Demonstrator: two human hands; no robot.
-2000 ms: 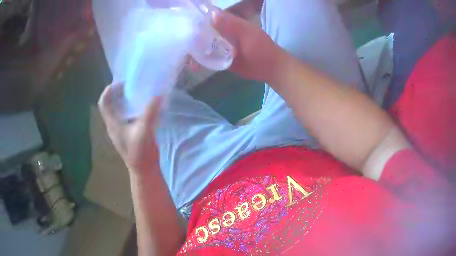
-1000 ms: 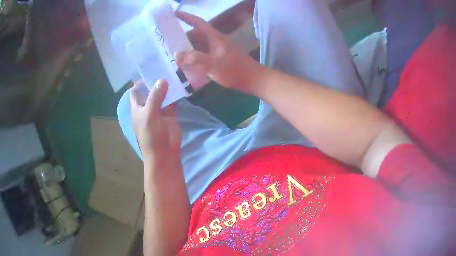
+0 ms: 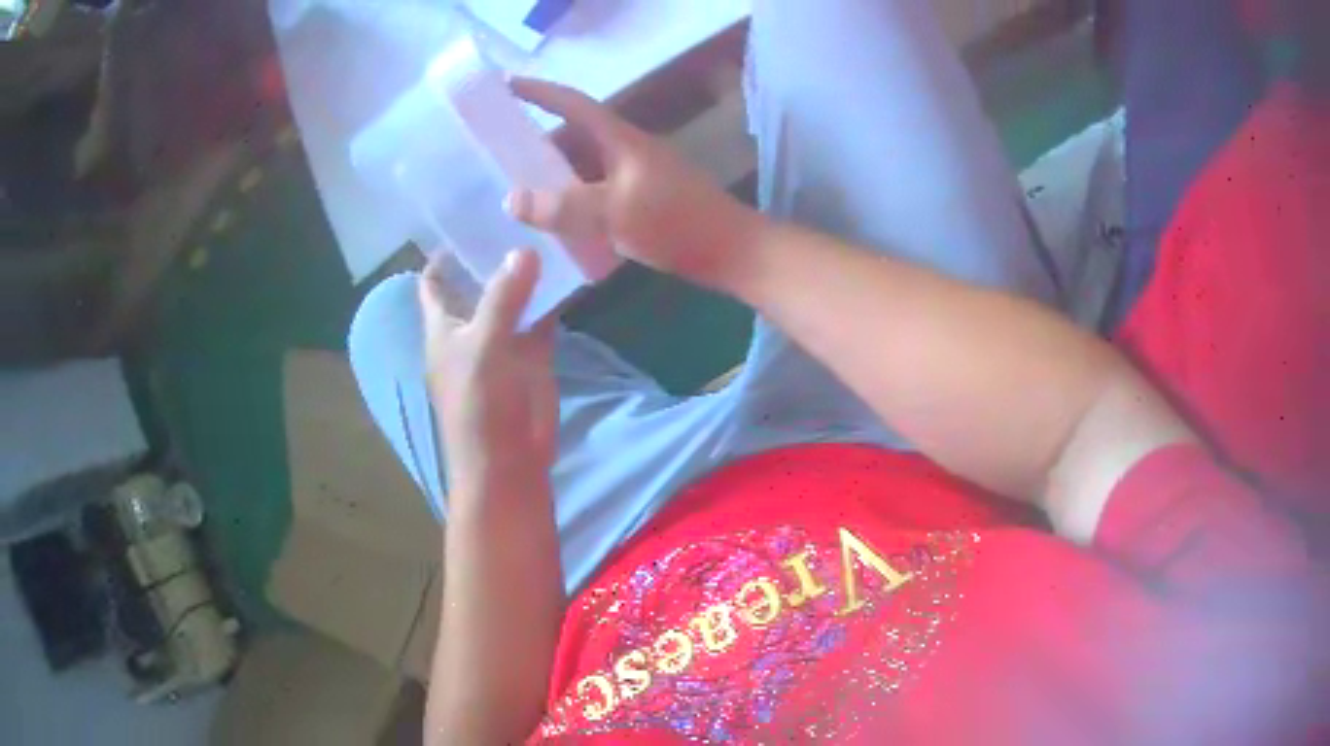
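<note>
A white boxy appliance housing (image 3: 489,197) is held tilted over my lap in the head view, between both hands. Its narrow side faces up and right, and its broad side is pale and glared. My left hand (image 3: 489,350) grips the lower end, thumb on the near edge. My right hand (image 3: 627,190) holds the right side, with its index finger stretched along the upper edge and its thumb against the narrow side. The palm-side contact of both hands is partly hidden. Fine detail on the housing is blurred.
A white board (image 3: 642,44) lies beyond my knees, with a small blue-edged item (image 3: 544,18) at the top edge. Brown cardboard (image 3: 343,510) lies on the green floor at left, near a beige cylindrical object (image 3: 175,583). A person in red (image 3: 1240,306) is close at right.
The white and translucent pieces seen apart two seconds ago now show as one boxy housing. Since one second ago, it and both hands moved slightly right and down, and its dark side marks no longer show.
</note>
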